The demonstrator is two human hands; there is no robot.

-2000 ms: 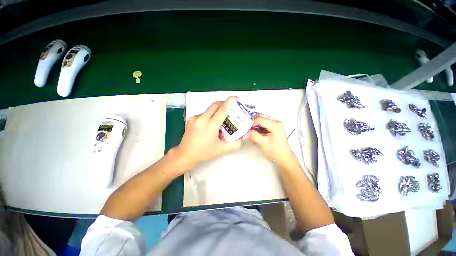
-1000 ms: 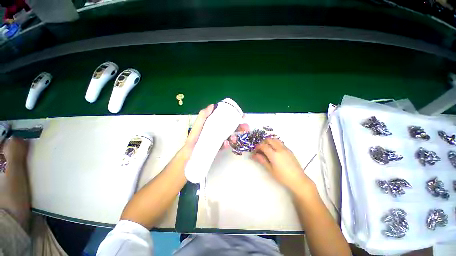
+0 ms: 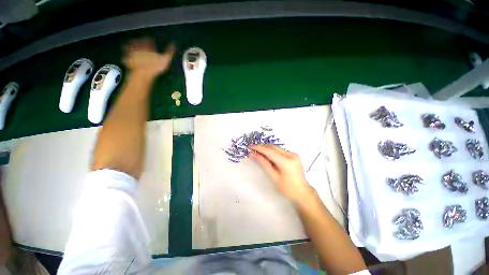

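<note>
My right hand is over the right side of a loose pile of small shiny plated parts on the beige work board; its fingertips touch the pile, and whether they pinch a part cannot be told. My left hand is stretched out over the green surface, blurred, with its fingers apart and nothing seen in it. A white handheld device lies on the green surface just right of my left hand, head away from me.
More white devices lie on the green surface at left. Small yellowish pieces lie near the middle. Another beige board is at left. White layered sheets with separate heaps of plated parts are at right. A thin dark strip lies beside my right hand.
My left hand has let go of the device and moved forward and left. A device now lies beside it on the green surface. The device on the left board is gone. My right hand stays at the pile.
</note>
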